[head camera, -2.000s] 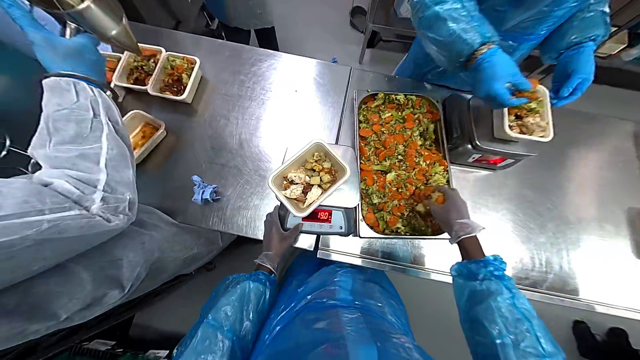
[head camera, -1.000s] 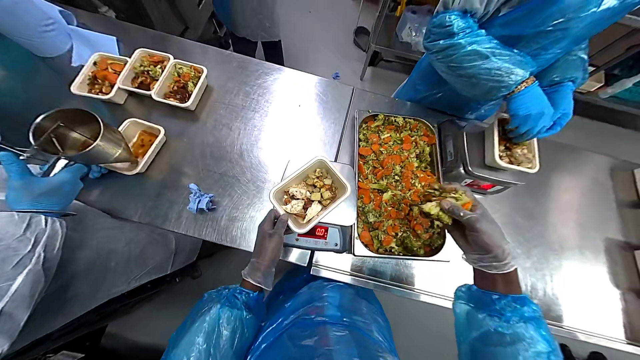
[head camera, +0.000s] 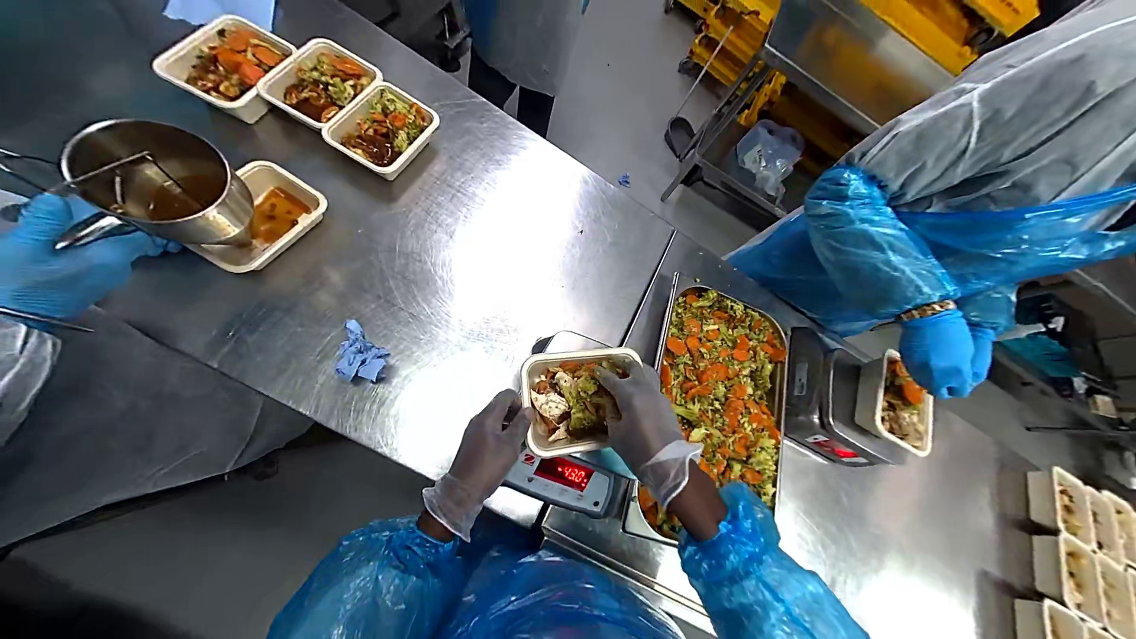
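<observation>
A rectangular white food tray (head camera: 539, 437) sits over a digital scale (head camera: 572, 479) with a lit red display. Diced chicken (head camera: 552, 406) and broccoli lie in the tray. My left hand (head camera: 486, 448), in a clear glove, holds the tray's left edge. My right hand (head camera: 641, 410), gloved too, reaches over the tray's right side, its fingertips at the broccoli; whether it still grips any cannot be told. Right of the scale stands a deep steel pan (head camera: 783, 426) of chopped broccoli and carrots (head camera: 723, 382), partly hidden by my right forearm.
Crumpled blue paper (head camera: 361, 353) lies on the steel table (head camera: 426, 266). At left, a co-worker's blue-gloved hand (head camera: 62, 257) holds a steel jug (head camera: 160, 182) over a tray (head camera: 288, 213). Filled trays (head camera: 382, 129) stand beyond. At right are another co-worker's hands (head camera: 945, 355), a second scale (head camera: 821, 399) and stacked trays (head camera: 1065, 568).
My right hand has moved left from the vegetable pan to the tray, bringing broccoli. The co-worker's jug at left is now over the tray with orange sauce.
</observation>
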